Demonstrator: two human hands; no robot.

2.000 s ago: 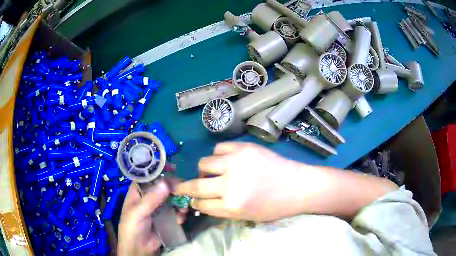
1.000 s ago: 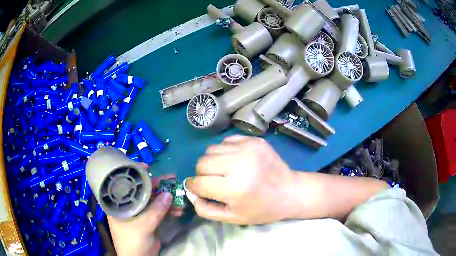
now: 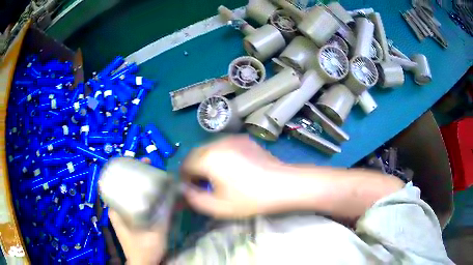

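My left hand (image 3: 139, 237) is at the lower left and holds a beige-grey fan body (image 3: 136, 190) by its lower part. The fan's round drum head is blurred and its smooth side faces up. My right hand (image 3: 228, 178) is just right of the drum, blurred, with curled fingers. A small dark blue thing (image 3: 202, 183) shows between its fingers; I cannot tell what it is. The circuit board does not show clearly; a small reddish spot lies between the hands.
A carton (image 3: 14, 155) of blue battery cells (image 3: 57, 155) stands at left, with cells spilling over its side. Fan bodies (image 3: 269, 98) are piled on the blue-green bench (image 3: 171, 62). A parts carton (image 3: 430, 155) and a red bin (image 3: 459, 155) are at right.
The drum head has turned so its spoked face no longer shows. My right hand has moved slightly up and left, nearer the drum. The green board is no longer visible.
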